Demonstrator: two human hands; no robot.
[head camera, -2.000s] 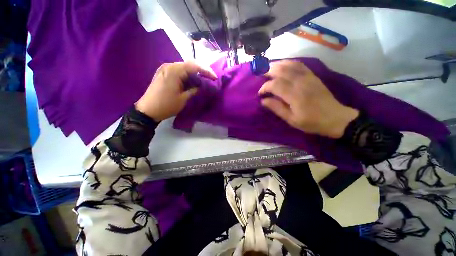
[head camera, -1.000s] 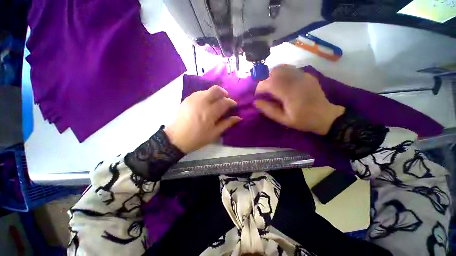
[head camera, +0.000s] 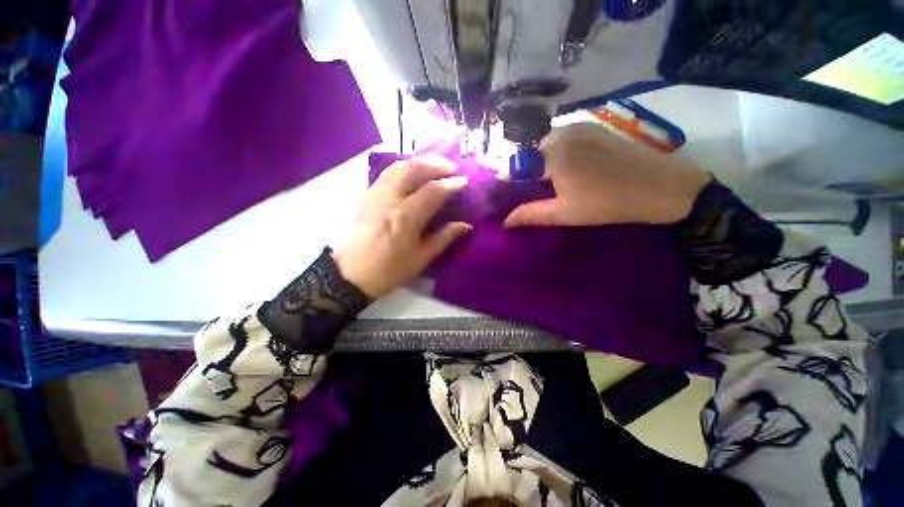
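A purple fabric piece (head camera: 575, 277) lies under the needle area (head camera: 474, 149) of the sewing machine (head camera: 595, 50) and spreads right to the table's front edge. My left hand (head camera: 401, 223) rests on its left part, fingertips close to the needle. My right hand (head camera: 615, 183) lies on the cloth right of the needle, thumb pointing left, fingers partly hidden behind the blue knob (head camera: 525, 163). Both hands press the cloth flat with fingers lowered. Bright light washes out the presser foot.
A stack of purple cut panels (head camera: 198, 119) lies on the table at left. Orange and blue thread snips (head camera: 639, 124) lie behind my right hand. A ruler strip (head camera: 446, 337) runs along the front edge. A black rectangle (head camera: 644, 391) lies below the table, and a blue basket (head camera: 74, 347) is at left.
My left hand has moved from pinching the cloth's left edge to lying on it. My right hand has flattened, and the cloth's right part has swung towards the table's front.
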